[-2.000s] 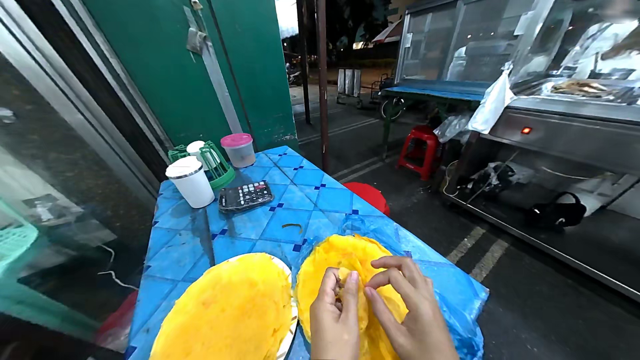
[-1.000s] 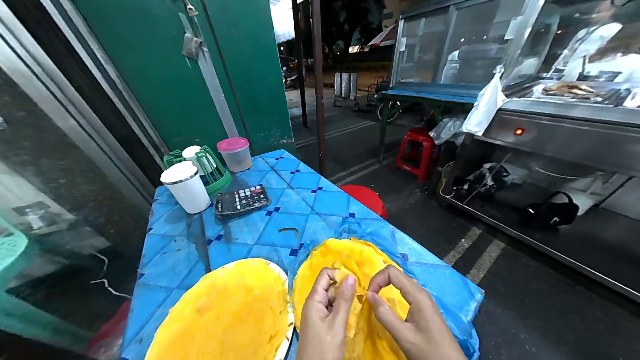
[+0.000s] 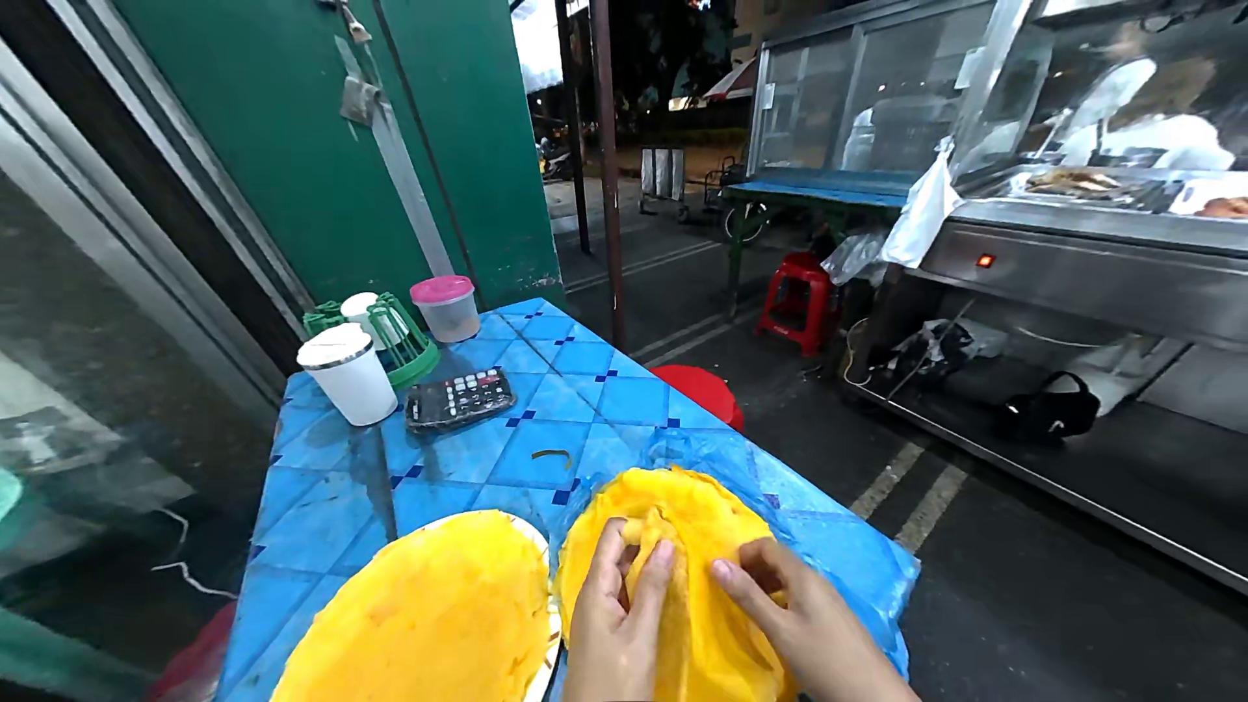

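A pile of thin yellow flatbreads (image 3: 673, 497) lies on a blue plastic bag (image 3: 848, 556) near the table's right edge. My left hand (image 3: 624, 614) pinches a gathered fold of the top sheet between thumb and fingers. Just to its right, my right hand (image 3: 799, 614) grips the same sheet, thumb and forefinger close together on its raised part. Left of both hands, more yellow flatbread (image 3: 429, 614) covers a white plate (image 3: 548, 643) with a patterned rim. The lower parts of the plate and the pile are cut off by the view.
On the blue tiled-pattern tablecloth (image 3: 546, 390) stand a white canister (image 3: 349, 375), a green rack (image 3: 414, 356), a pink-lidded tub (image 3: 447, 310) and a plastic-wrapped calculator (image 3: 458, 398). Red stools (image 3: 799, 297) and a steel food counter (image 3: 1092, 263) are at the right, with a person partly visible behind its glass.
My fingers have shifted on the top flatbread, which now shows a taller gathered fold between my hands. The plated flatbread has stayed in place.
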